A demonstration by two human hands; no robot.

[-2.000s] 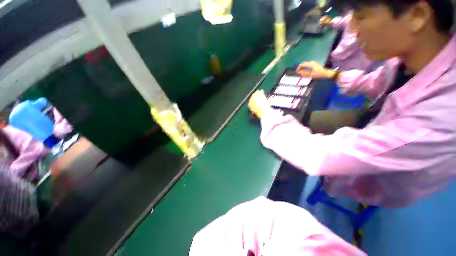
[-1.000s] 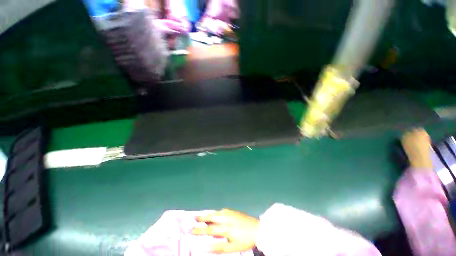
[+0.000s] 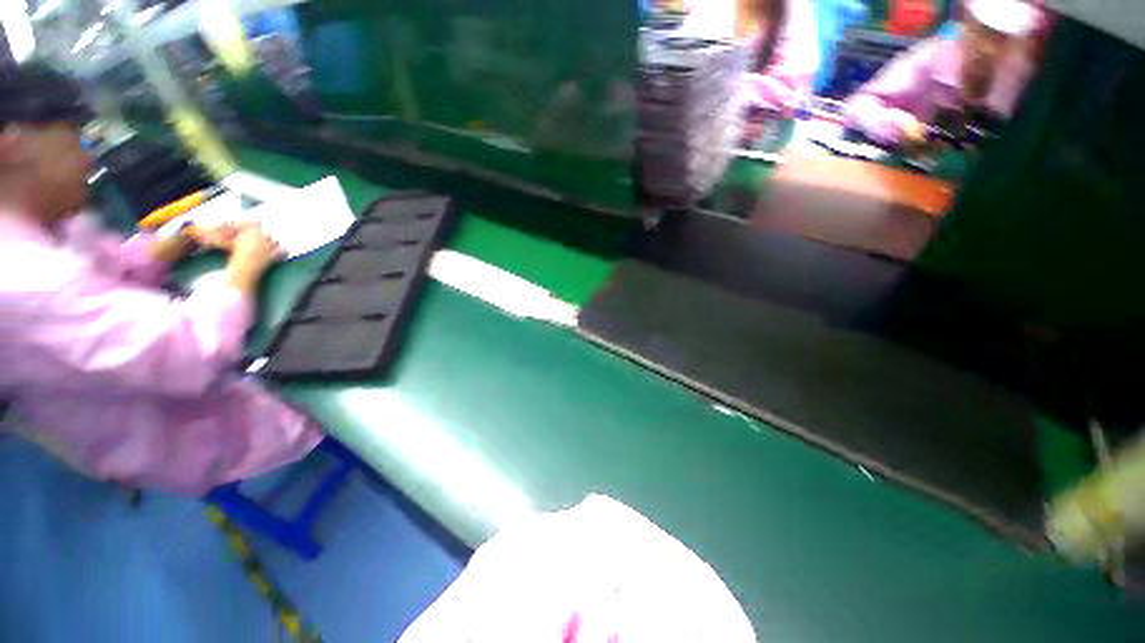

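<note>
Neither of my hands shows. Only a pale pink-white smock sleeve of mine shows at the bottom centre, over the front of the green bench [image 3: 502,408]. Beyond it on the left, a black phone tray [image 3: 358,286] with several recessed pockets lies on the bench, near the neighbour at left. No phones show in its pockets. A long dark mat [image 3: 816,383] lies along the back of the bench.
A neighbour in a pink smock [image 3: 113,339] sits at left, hands on white paper [image 3: 308,216]. A taped post [image 3: 1105,509] stands at the right edge. Stacked trays [image 3: 688,119] and another worker [image 3: 942,82] show through the partition gap. A blue stool [image 3: 295,515] stands at lower left.
The view has swung left. The neighbour at left and the whole black tray have come into view. The hand on my sleeve and the right neighbour's arm have left the picture.
</note>
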